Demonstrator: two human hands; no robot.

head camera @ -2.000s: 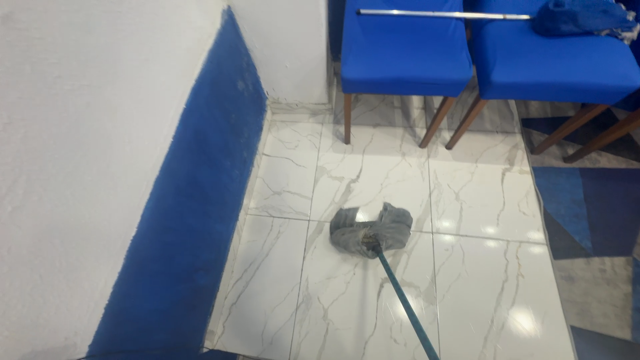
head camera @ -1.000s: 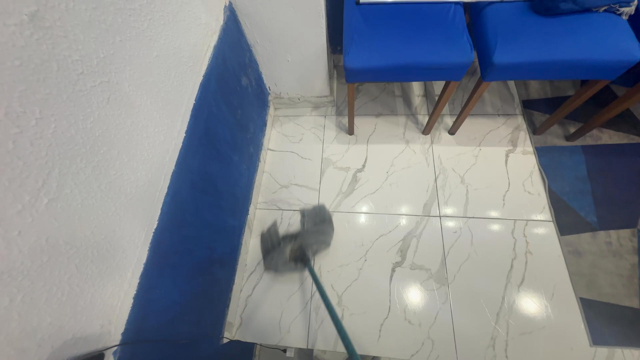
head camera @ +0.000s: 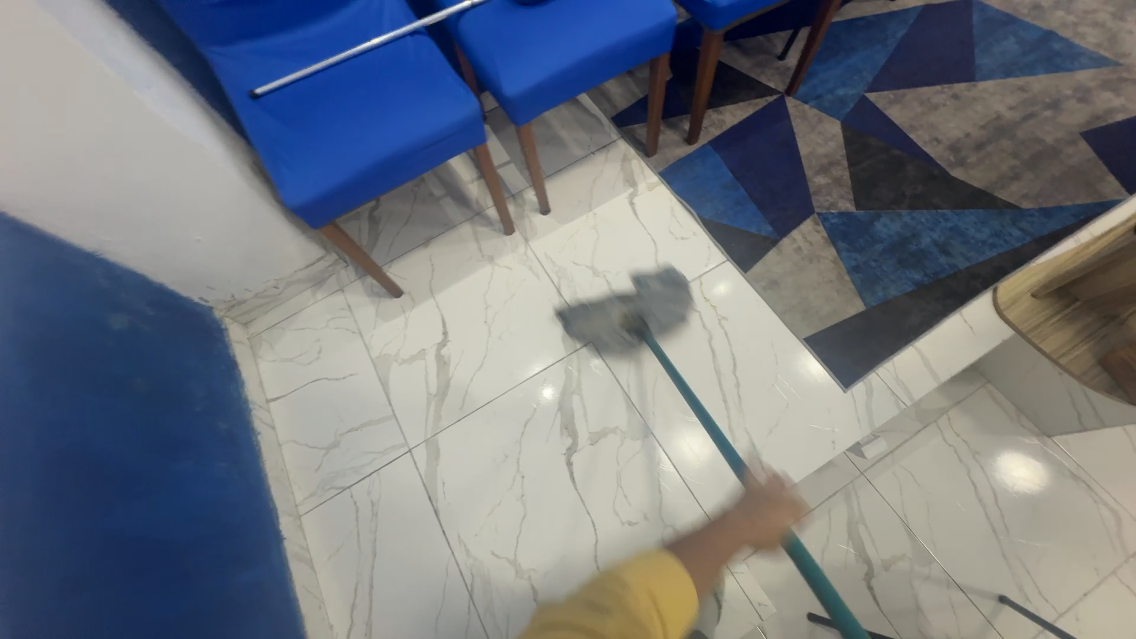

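Observation:
My left hand (head camera: 772,510), blurred, is closed around the green handle (head camera: 710,426) of a mop. Its yellow-sleeved arm reaches in from the bottom edge. Ahead of the hand, at the handle's upper end, the grey cloth mop head (head camera: 612,319) lies on white marble-look floor tiles (head camera: 497,390), also blurred. The lower part of the handle runs out of the frame at the bottom. My right hand is not in view.
Blue-covered chairs (head camera: 373,133) with wooden legs stand beyond the mop, a metal pole (head camera: 355,49) across them. A blue-and-white wall (head camera: 115,426) borders the left. Patterned carpet (head camera: 941,177) and a wooden furniture edge (head camera: 1065,328) lie right.
The mop head has moved away from the blue wall, rightward toward the carpet edge. My left hand and sleeve have come into view. The view has turned to the right.

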